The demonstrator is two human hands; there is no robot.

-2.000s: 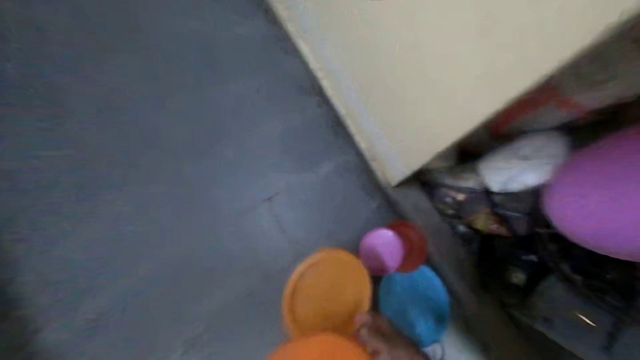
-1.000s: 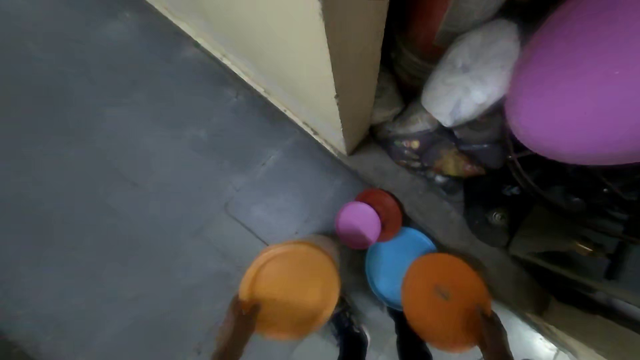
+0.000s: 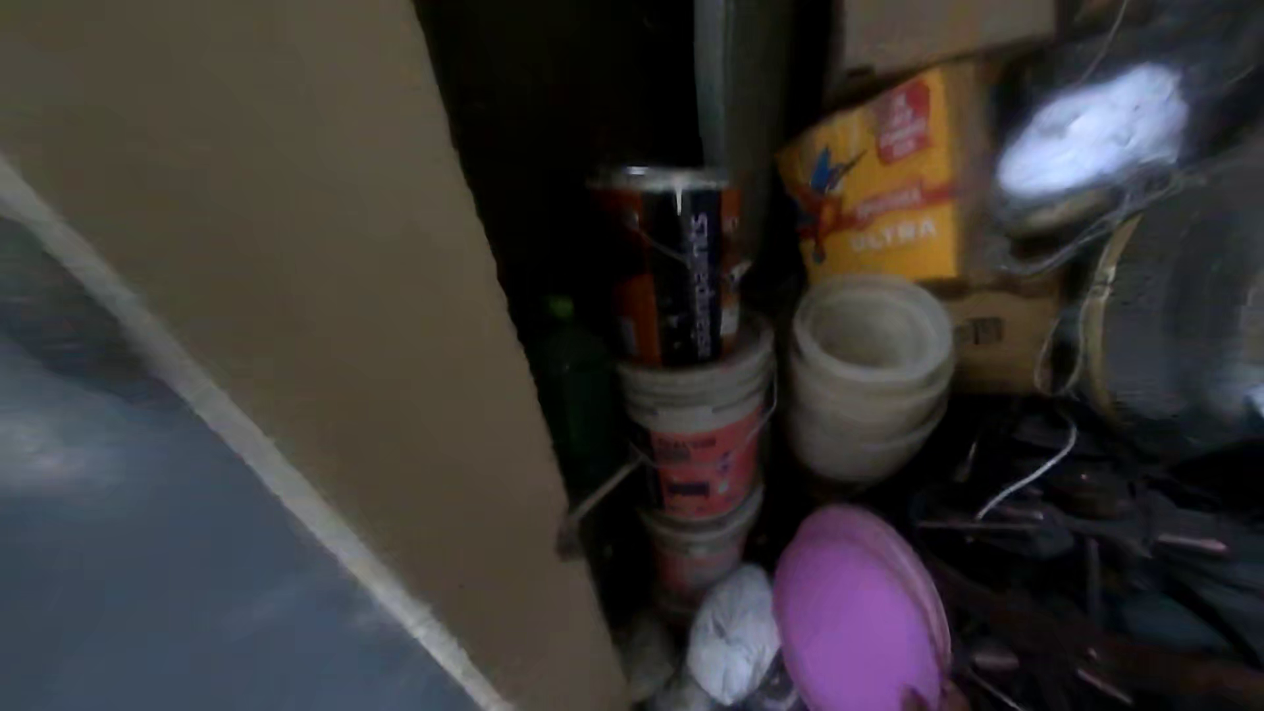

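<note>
A pink round plastic item (image 3: pixel 857 612), its rim showing along the right side, stands at the lower middle beside a white plastic bag (image 3: pixel 733 637). What look like the fingertips of my right hand (image 3: pixel 926 699) touch its lower edge at the bottom of the view. The rest of that hand is cut off and blurred, so its grip is unclear. My left hand is out of view. Behind the pink item, a black and orange paint can (image 3: pixel 671 272) rests on stacked paint buckets (image 3: pixel 699 454), next to nested whitish tubs (image 3: pixel 871 385).
A beige wall edge (image 3: pixel 326 296) runs down the left, with grey floor (image 3: pixel 178 533) beyond it. A yellow carton (image 3: pixel 874 188) stands at the back. Dark clutter with cords and rods (image 3: pixel 1066 543) fills the lower right. A green bottle (image 3: pixel 573 385) is beside the buckets.
The view has swung from the floor to the storage corner. Both hands held round orange plastic items one second ago; these and the blue, pink and red round items on the floor are out of view.
</note>
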